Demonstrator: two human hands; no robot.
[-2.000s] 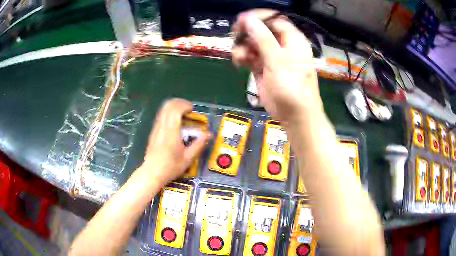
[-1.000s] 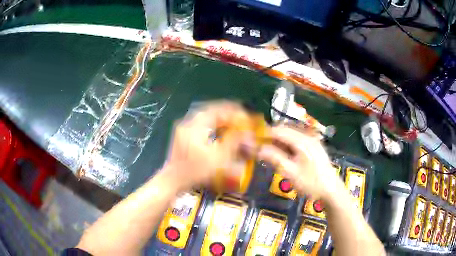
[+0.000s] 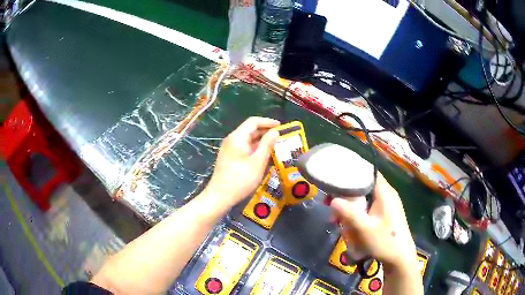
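My left hand (image 3: 244, 158) holds a yellow handheld unit (image 3: 292, 151) by its upper left edge, above the tray. The unit's pale label and round red button face up. My right hand (image 3: 374, 224) grips a white-grey barcode scanner (image 3: 337, 168), its rounded head close to the unit's right side. The blister tray (image 3: 314, 222) holds several yellow units. One unit (image 3: 262, 210) lies partly under the held one. My right hand and forearm hide part of the tray.
A neighbouring tray's units (image 3: 498, 268) show at lower right. Spare scanners (image 3: 443, 222) lie at right, below the orange-taped ledge. A dark upright box (image 3: 303, 43), a bottle (image 3: 273, 29) and a monitor (image 3: 397, 43) stand behind. A red stool (image 3: 35, 152) is at left.
My left hand now holds the unit steady, apart from my right hand. My right hand has taken hold of a scanner. The view has shifted, showing more of the monitor and bottle.
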